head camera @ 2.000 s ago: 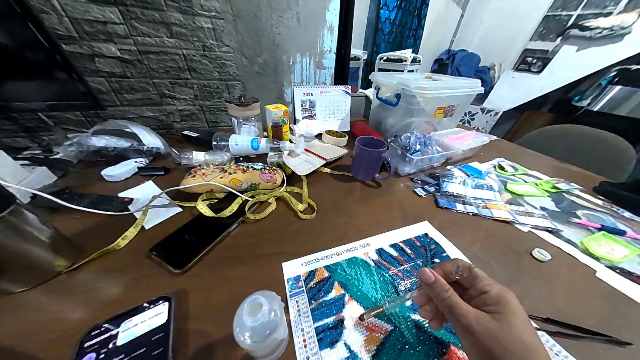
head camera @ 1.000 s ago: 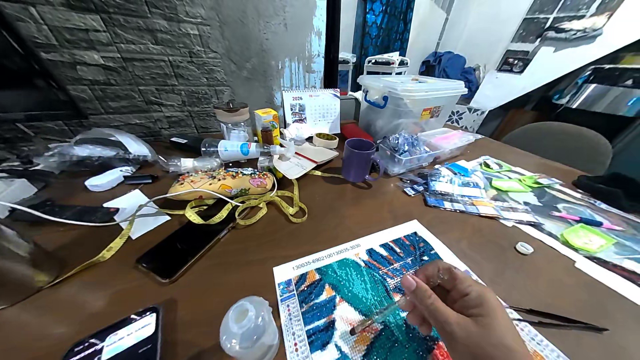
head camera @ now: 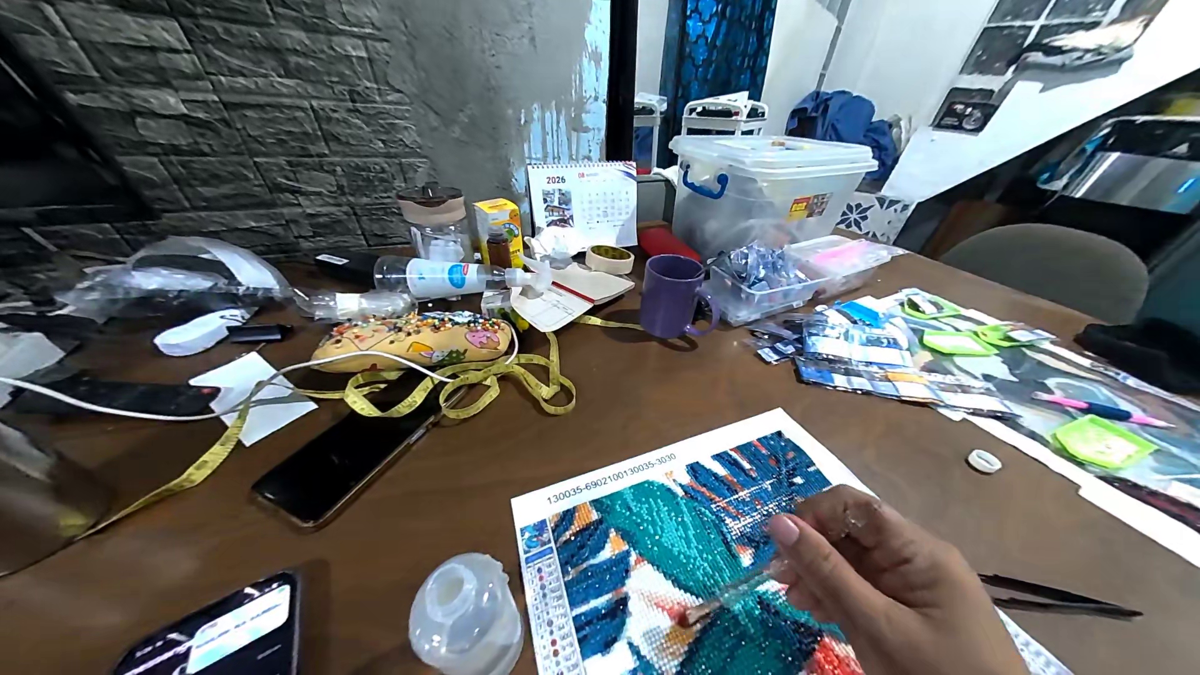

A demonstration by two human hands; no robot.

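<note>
My right hand (head camera: 872,572) pinches a thin clear-handled brush (head camera: 731,598) between thumb and fingers. The brush's reddish-brown tip is at the pale part of a diamond painting canvas (head camera: 656,525) with teal, blue, white and orange areas; whether it touches cannot be told. Just left of the canvas stands a translucent plastic bottle or cup (head camera: 466,614). Black tweezers (head camera: 1059,598) lie to the right of my hand, partly hidden by it. My left hand is not in view.
Two phones (head camera: 347,459) (head camera: 225,628) and a yellow measuring tape (head camera: 506,380) lie left. Behind are a purple mug (head camera: 672,295), a lidded plastic box (head camera: 769,192) and a patterned pouch (head camera: 417,339). Bead packets (head camera: 858,352), green trays (head camera: 1104,441) and a pink-and-blue pen (head camera: 1102,410) lie right.
The brush in my right hand has shifted over the canvas, its tip moving from the pale area near the left toward the lower middle. My grip on it stays closed.
</note>
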